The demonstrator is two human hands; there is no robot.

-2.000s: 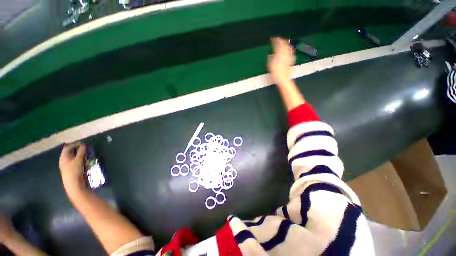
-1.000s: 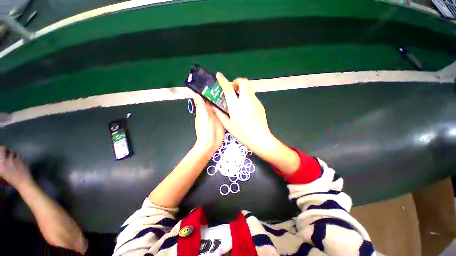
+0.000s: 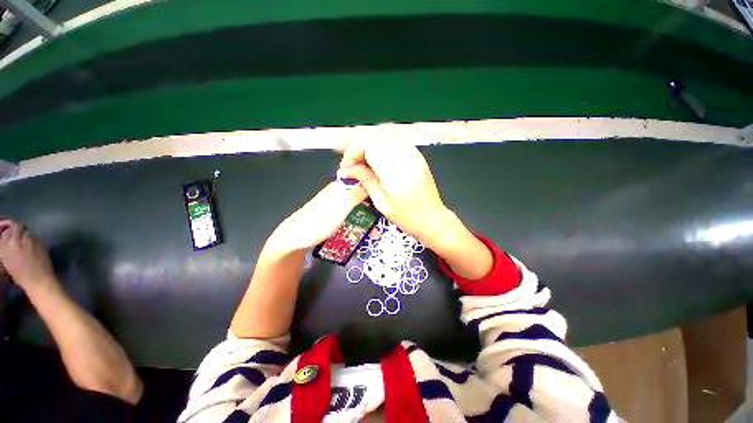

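My left hand (image 3: 318,216) and my right hand (image 3: 398,183) meet with bent fingers above the worktop. Between their fingertips is a small round part (image 3: 348,181), dark with a pale edge, partly covered by the fingers. An open handheld unit (image 3: 351,237), black-edged with a green and reddish board, lies tilted below the hands; its upper end is hidden by them. A loose pile of white rings (image 3: 388,263) lies right beside it and partly meets its edge.
A second handheld unit (image 3: 201,216) lies at left on the dark worktop (image 3: 578,223). A pale raised edge (image 3: 248,142) borders the green belt (image 3: 413,91), with a dark object (image 3: 687,100) at right. Another person's arm (image 3: 70,322) is at left, a cardboard box (image 3: 644,372) at lower right.
My right hand came back from the belt and the hands held a unit up. Now that unit lies lower, beside the rings, and the fingers are together at the round part.
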